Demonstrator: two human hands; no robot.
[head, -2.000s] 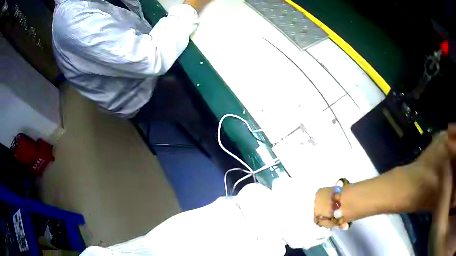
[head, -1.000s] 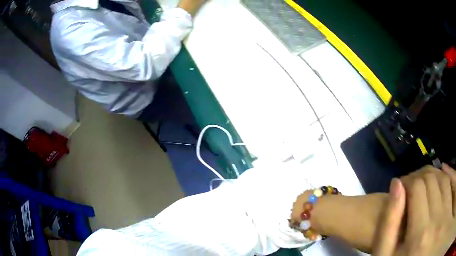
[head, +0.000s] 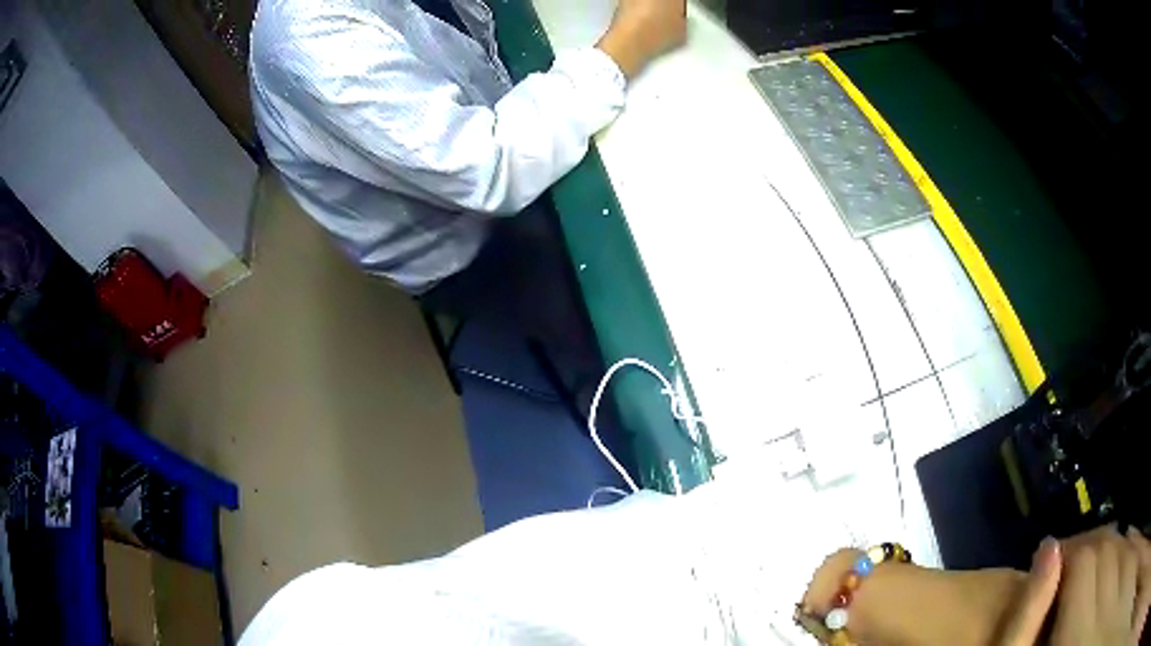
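Observation:
My left forearm, in a white sleeve with a beaded bracelet, reaches from the bottom to the lower right. My left hand (head: 1088, 591) is at the lower right, cut off by the picture's edge. Fingers overlap beyond the wrist, apparently with my right hand against it, but which fingers belong to which hand is unclear. No held object shows. The black clamping fixture (head: 978, 486) lies just beyond the hands, with dark metal mechanisms on it.
The white bench (head: 720, 227) has a green front edge (head: 606, 278) with a white cable (head: 600, 416) looping over it. A perforated metal plate (head: 852, 149) lies beside yellow edging (head: 959, 234). A co-worker in a pale smock (head: 404, 139) is at upper left. A blue rack (head: 139, 442) stands left.
The view has shifted, so the bench, plate and co-worker sit further right and lower. My left hand is lower in the picture. The red clamp tip no longer shows.

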